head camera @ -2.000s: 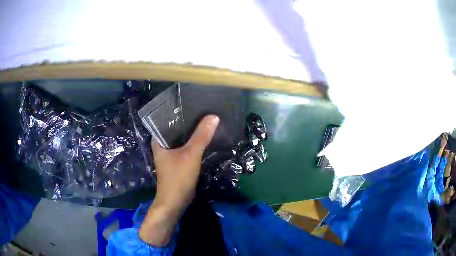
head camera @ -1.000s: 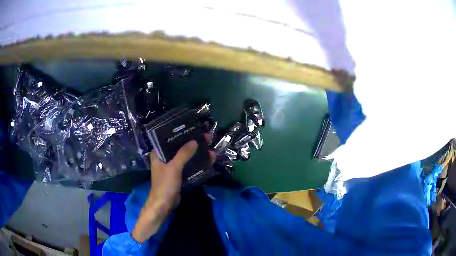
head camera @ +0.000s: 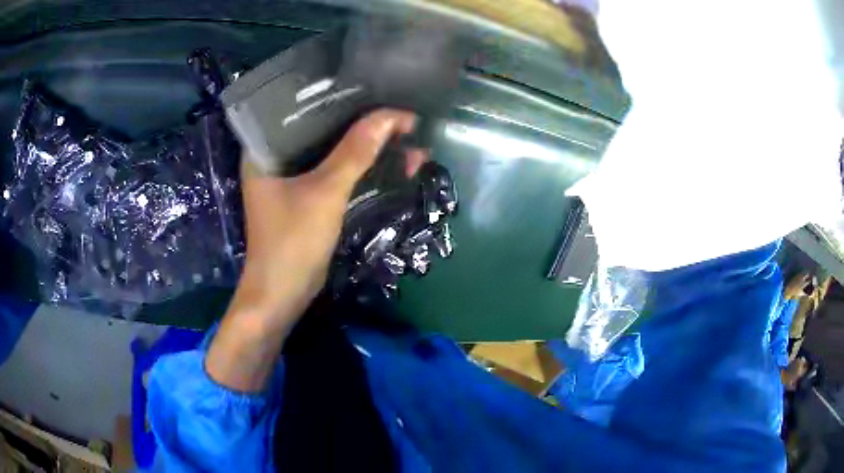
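Observation:
My left hand [head camera: 291,208] comes from the lower left and grips a stack of dark, palm-sized manuals or card sleeves [head camera: 301,115], its thumb on top. The stack is blurred, with small white print. A dark blurred flat shape [head camera: 398,60] adjoins its right side; I cannot tell whether it belongs to the stack. Shiny black coiled cables [head camera: 398,236] lie heaped on the green surface, just right of my hand and partly hidden by it. A large clear poly bag of black bundles [head camera: 120,212] lies at left. My right hand is not visible.
A second dark stack [head camera: 574,249] lies at right, partly covered by a bright white shape [head camera: 722,139]. A crinkled clear bag [head camera: 606,309] hangs at the green bench's edge. An open brown carton [head camera: 514,360] is below. A shelf edge [head camera: 527,18] crosses the top.
My left hand has lifted the stack up and away from the cables, and the stack now looks larger and blurred. The shelf edge has moved up in view, showing more of the bench.

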